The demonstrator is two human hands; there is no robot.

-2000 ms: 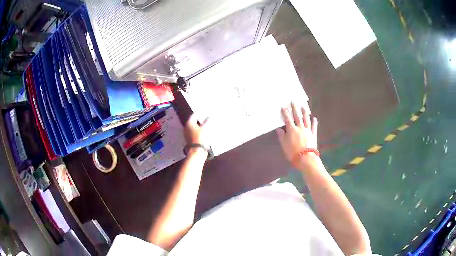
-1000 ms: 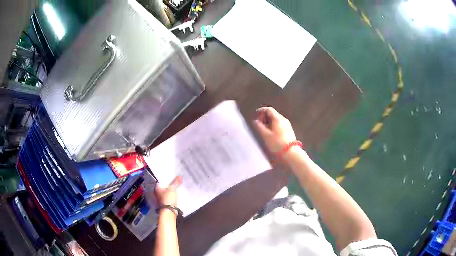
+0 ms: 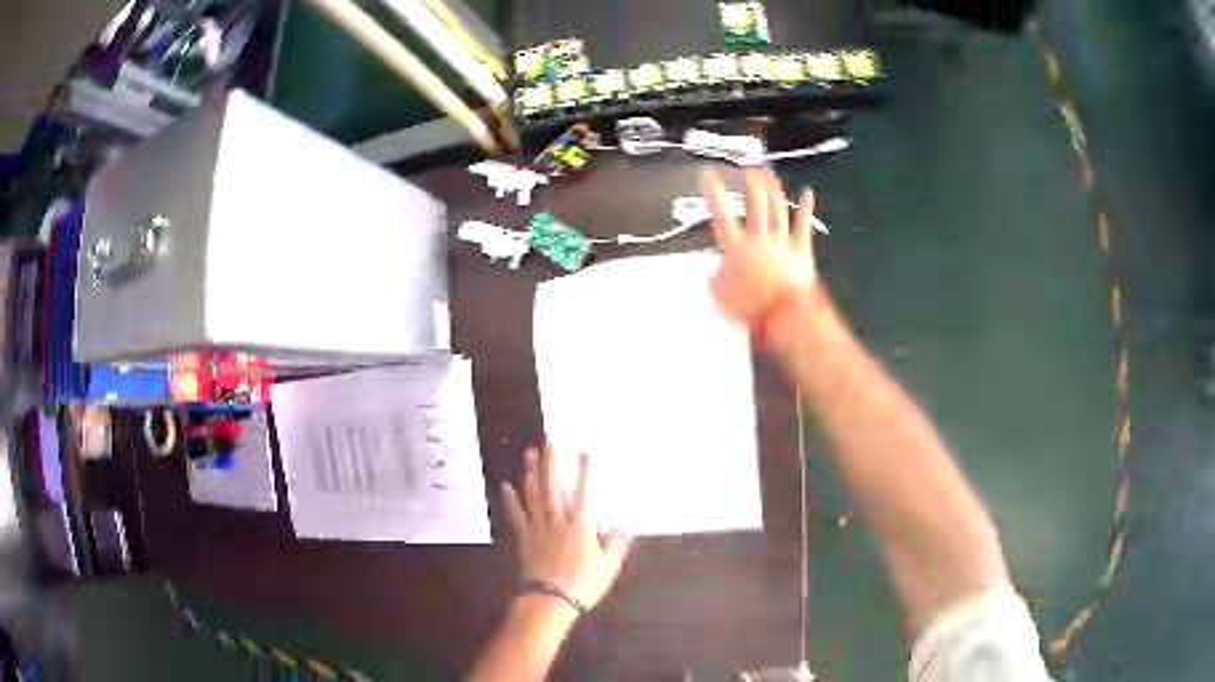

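Observation:
A white paper sheet lies flat on the dark brown desk. My left hand rests with fingers apart at the sheet's lower left edge, over its near corner. My right hand is spread at the sheet's upper right corner, its fingertips pointing to white cables; it looks slightly blurred. A printed sheet lies flat to the left, untouched.
A metal case stands at the left beside blue binders. A tape roll lies near it. At the back are a green circuit board, a white cable and a row of small boards. Green floor lies right.
The view has turned and shifted to the right. My left hand has left the printed sheet and is now on the other white sheet. My right hand has opened and reached to that sheet's far corner.

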